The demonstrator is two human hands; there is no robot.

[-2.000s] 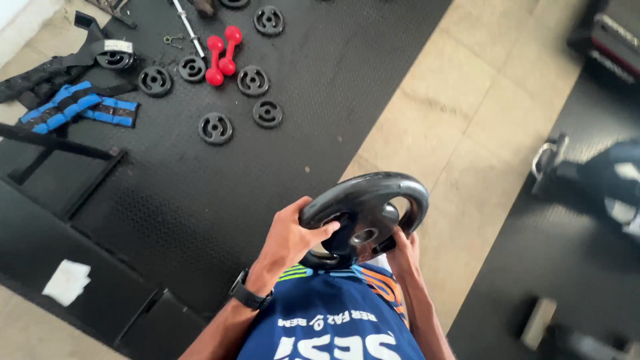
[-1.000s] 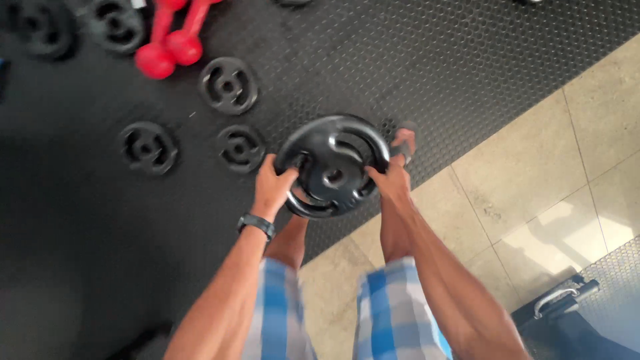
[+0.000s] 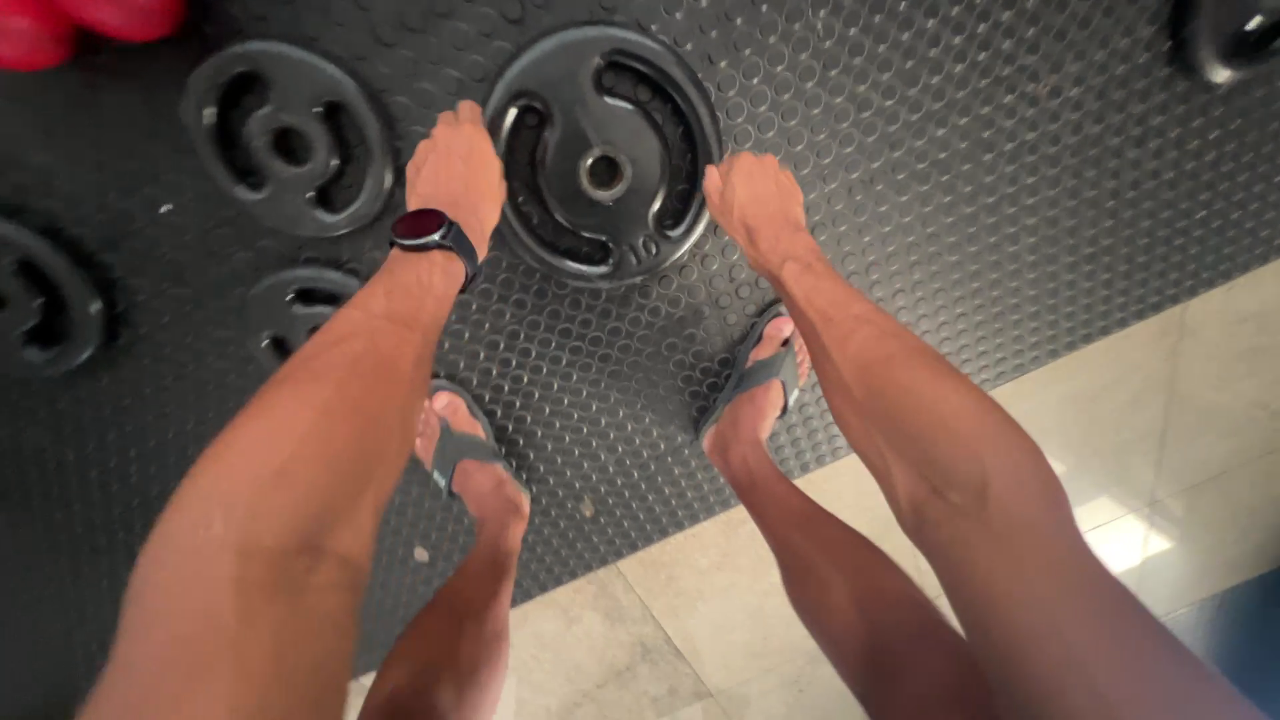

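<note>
A large black weight plate (image 3: 560, 170) marked 10 lies flat on the studded rubber mat, or very close to it. At its left edge is my left hand (image 3: 456, 175), a dark watch on the wrist. My right hand (image 3: 755, 205) is by the plate's right edge. Both hands show their backs, and the fingertips are turned down and hidden, so whether they still grip the rim cannot be told. A smaller black plate (image 3: 350, 150) lies left of my left hand, and another small plate (image 3: 320, 290) is partly covered by my left forearm.
Red dumbbells (image 3: 120, 15) show at the top left. One more plate (image 3: 75, 300) lies at the left edge, and another (image 3: 1210, 50) at the top right. My feet in grey flip-flops stand on the rubber mat (image 3: 600, 400), near its border with beige floor tiles (image 3: 600, 640).
Both hands have lowered the large plate from in front of my body to the mat. A second ago they held it by its sides in the air. The view has tilted down and come closer.
</note>
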